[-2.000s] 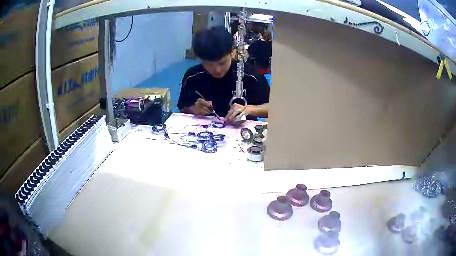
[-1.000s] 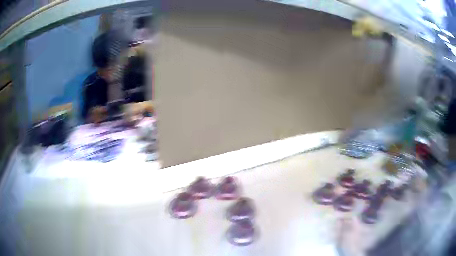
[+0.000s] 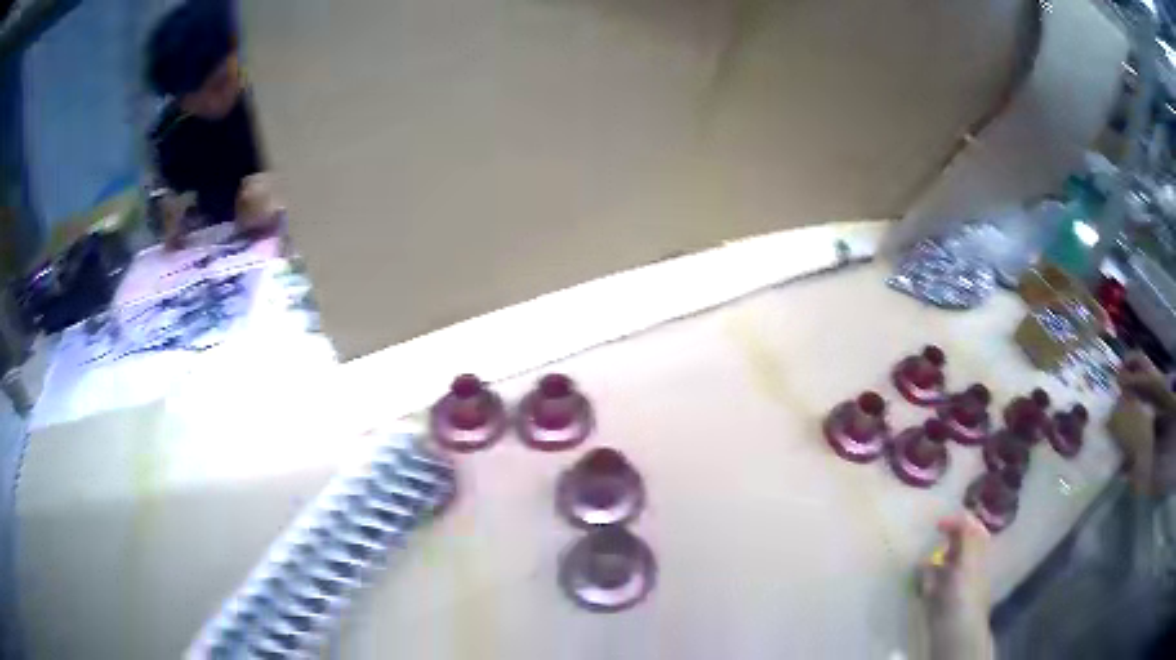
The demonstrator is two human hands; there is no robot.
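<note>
A pale strip (image 3: 323, 554) with rows of dark marks slants up from the bottom edge, blurred; its lower end is cut off. Dark-red flanged housings stand near its upper end: two side by side (image 3: 556, 413) and two in a column (image 3: 600, 489). A dark rim shows at the strip's tip, partly covered. Several more housings (image 3: 921, 451) stand at the right. My right hand (image 3: 957, 567), small and blurred, with a yellow finger cot, reaches in below the nearest of these (image 3: 993, 496); its fingers look apart, with nothing seen between them. My left hand is not in view.
A large cardboard divider (image 3: 580, 155) stands ahead. A silvery bag (image 3: 948, 264) and a brown open box (image 3: 1055, 322) lie at the far right, near another person's hand (image 3: 1141, 406). A worker (image 3: 213, 142) sits opposite, behind wired parts on a pink mat.
The view has swung right and down. The pale strip has come in over the table beside the left housings, covering part of that group. My right hand has come into clear view near the right group.
</note>
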